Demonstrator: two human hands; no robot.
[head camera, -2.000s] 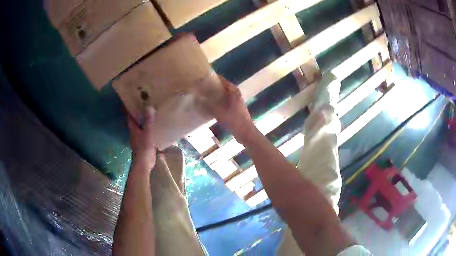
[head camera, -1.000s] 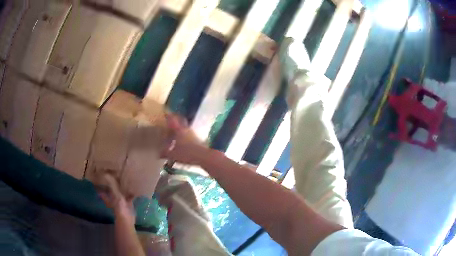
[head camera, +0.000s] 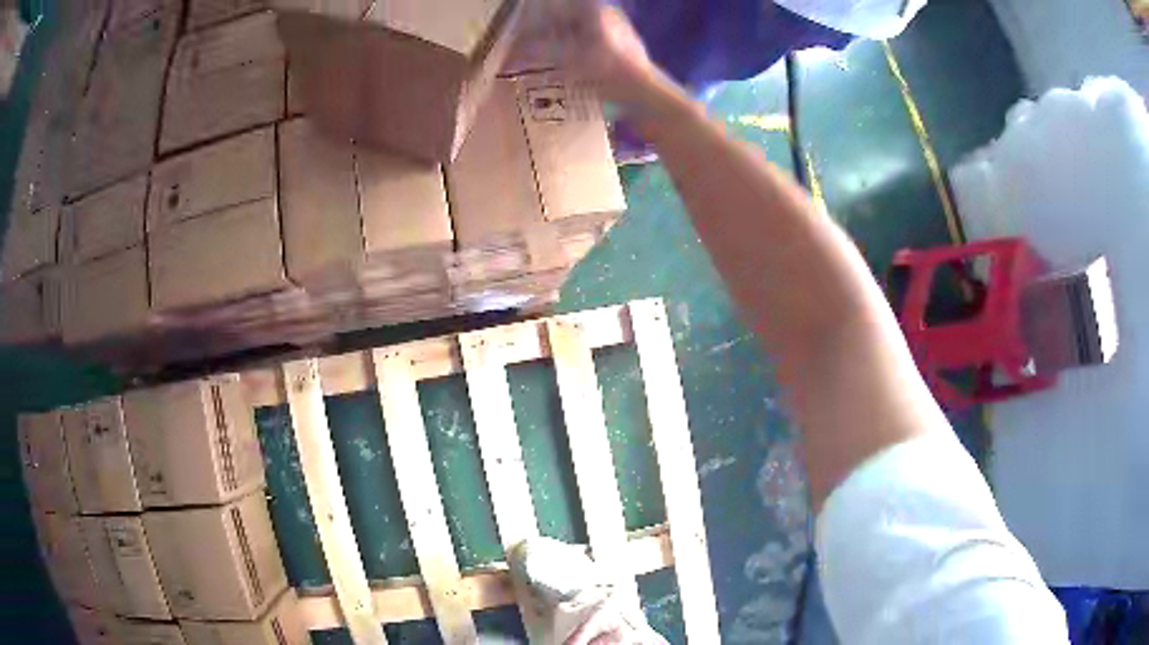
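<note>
A brown carton (head camera: 378, 95) is at the top, tilted over a large stack of like cartons (head camera: 214, 227). My right hand (head camera: 607, 57) is blurred at the top edge, against the right side of this carton, and appears to hold it. My left hand is out of the picture. The wooden pallet (head camera: 485, 428) lies in front of me, with green floor between its slats. Several cartons (head camera: 195, 554) stand in tight rows on its left end.
My foot (head camera: 561, 573) is on or between the slats. A red plastic stool (head camera: 970, 321) stands at the right, with a small box (head camera: 1071, 321) beside it. White bulky material (head camera: 1071, 164) lies behind them. A dark cable and yellow lines run along the floor.
The view has turned from the carton rows on the pallet to the large stack. My right hand has left the placed carton and is at another one. My left hand has gone out of view.
</note>
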